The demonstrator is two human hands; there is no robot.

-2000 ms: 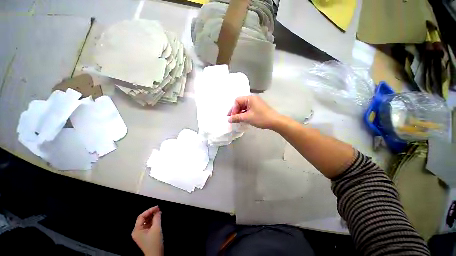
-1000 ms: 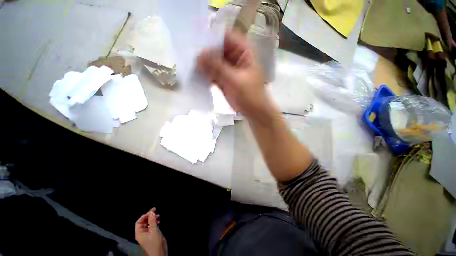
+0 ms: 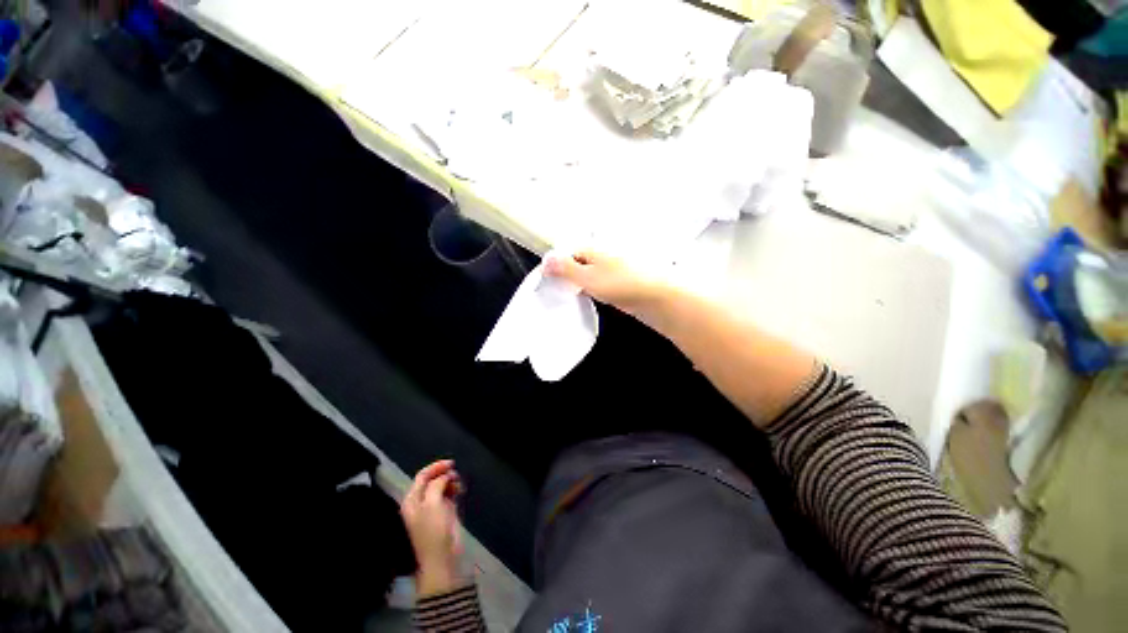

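Observation:
My right hand (image 3: pixel 591 275) holds a white piece (image 3: pixel 546 324) by its top edge. The piece hangs in front of the table's near edge, over the dark floor, with an angular lower left side. My left hand (image 3: pixel 433 505) is low in the picture, away from the table, with fingers curled and nothing seen in it. More white pieces (image 3: pixel 755 136) lie on the table, partly washed out by glare. A stack of pale grey panels (image 3: pixel 649 93) lies behind them.
A blue tray (image 3: pixel 1064 297) and olive-tan panels (image 3: pixel 1082 482) are at the right. A yellow sheet (image 3: pixel 990 50) lies at the far right. A shelf (image 3: pixel 186 544) with wrapped white bundles (image 3: pixel 99 235) stands at the left across a dark gap.
The view has swung left, bringing the shelf and floor in. My right hand has moved from above the table to its near edge with a white piece. My left hand stays low.

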